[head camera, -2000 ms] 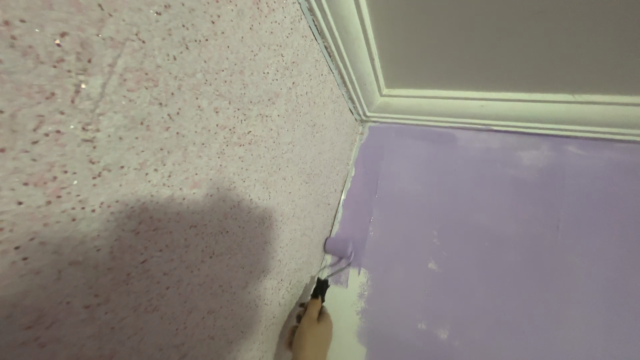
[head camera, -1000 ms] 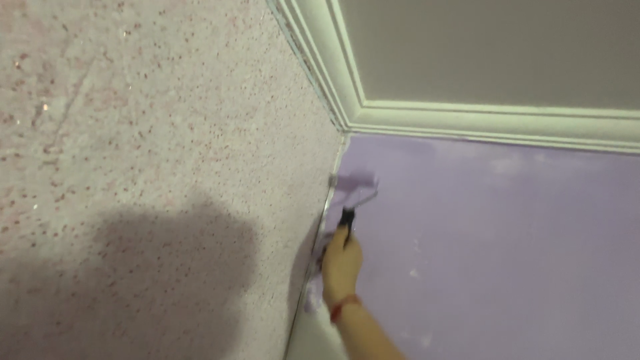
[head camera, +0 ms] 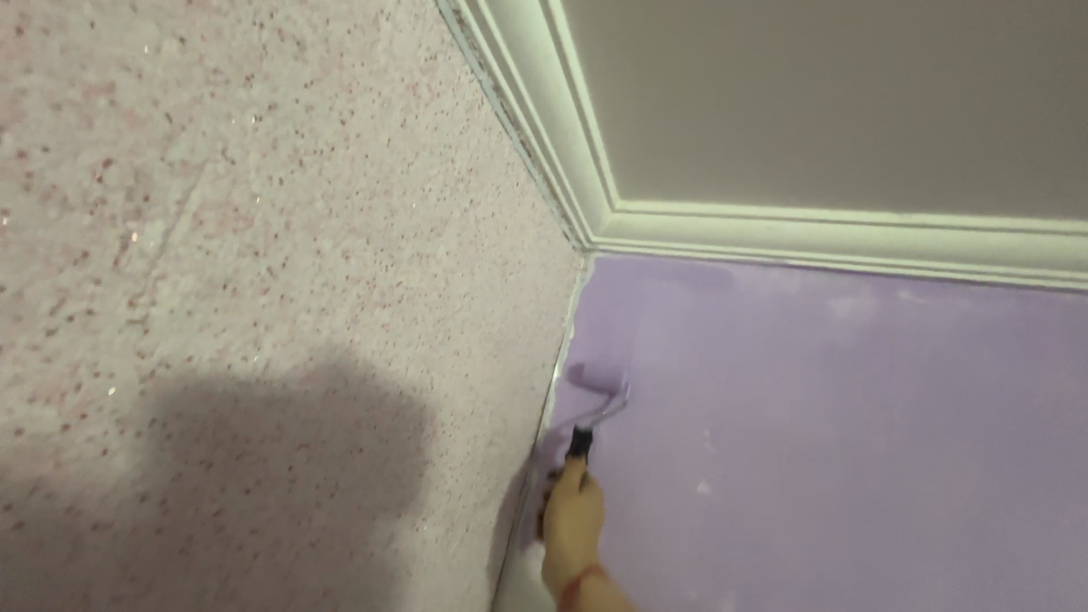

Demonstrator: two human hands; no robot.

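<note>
My right hand [head camera: 574, 518] is closed around the black handle of a small paint roller [head camera: 597, 376]. The roller's sleeve is purple and lies at the purple wall [head camera: 816, 425], close to the inside corner with the speckled wall. A thin bent wire frame joins the sleeve to the handle. A reddish band circles my wrist. Near the corner line, a pale uneven edge runs along the purple paint, and a whitish patch of wall shows low beside my wrist. My left hand is out of view.
A pinkish, speckled textured wall [head camera: 280, 255] fills the left side, with a dark shadow across its lower part. White crown molding [head camera: 816, 236] runs along the top of both walls and meets at the corner. Above it is a grey ceiling [head camera: 833, 102].
My right hand and the roller rose along the corner, then came down a little. Purple now covers wall beside the corner that was whitish two seconds ago.
</note>
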